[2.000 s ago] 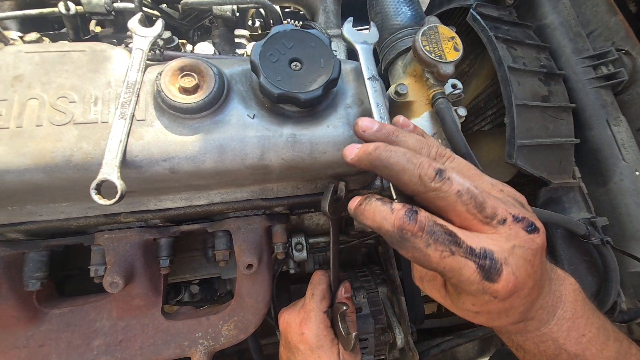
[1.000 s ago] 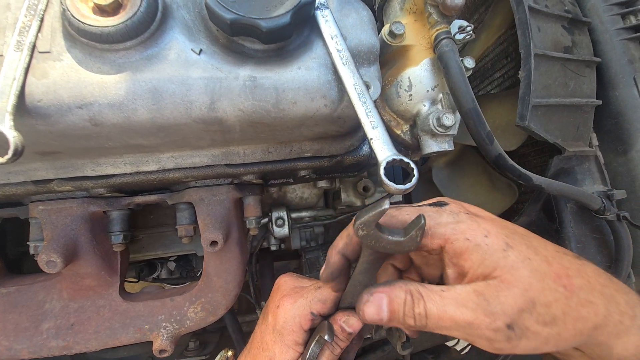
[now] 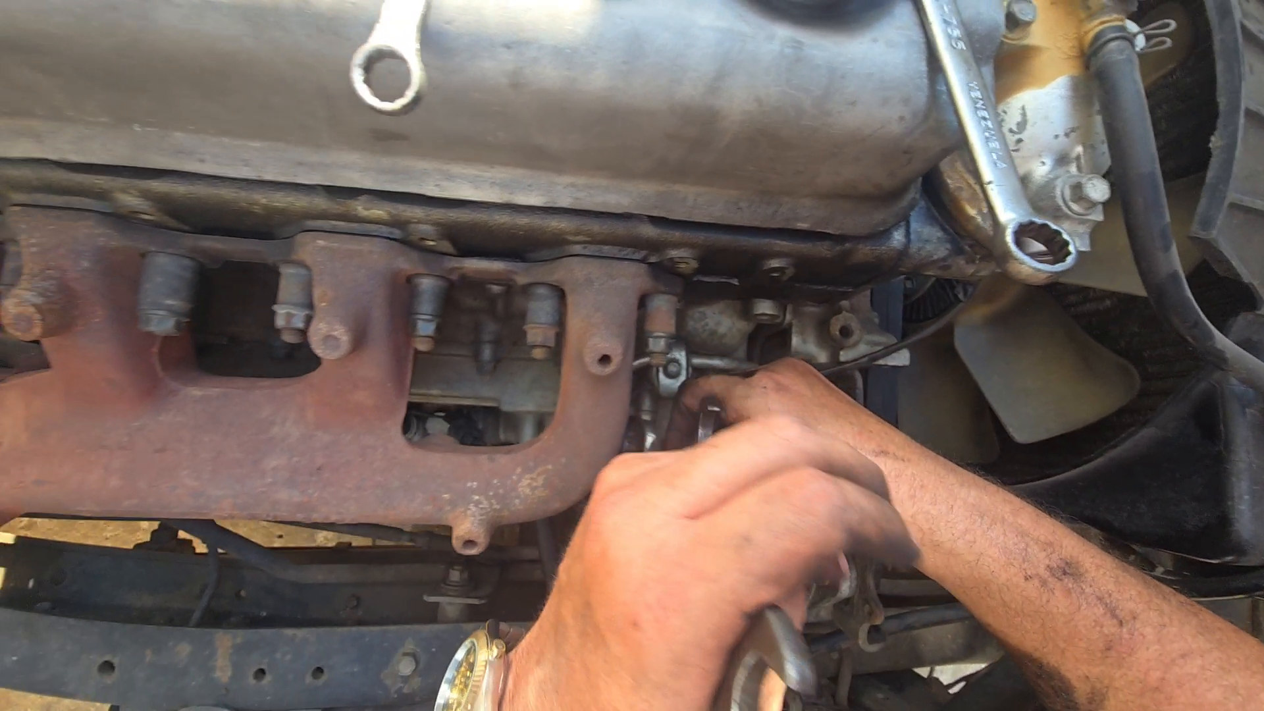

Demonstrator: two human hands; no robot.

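My left hand (image 3: 731, 533), with a gold watch (image 3: 472, 671) at its wrist, is curled around an open-end wrench (image 3: 780, 657) whose jaw shows below the fingers. My right hand (image 3: 780, 395) reaches in beside the end of the rusty exhaust manifold (image 3: 494, 484), next to a small metal bracket (image 3: 671, 367). A bit of shiny metal (image 3: 709, 420) shows at its fingers, and its fingertips are hidden. One combination wrench (image 3: 987, 158) lies over the right end of the valve cover (image 3: 642, 109); another wrench (image 3: 388, 64) lies on the cover to the left.
At the right are fan blades (image 3: 1047, 365), a black hose (image 3: 1136, 178) and the fan shroud (image 3: 1234, 148). A thin cable (image 3: 899, 346) runs near my right hand. The dark frame rail (image 3: 237, 657) crosses the lower left.
My hands, close together around the dark wrench a second ago, are now apart: the right reaches in beside the manifold and the left lies nearer the camera. The view has shifted.
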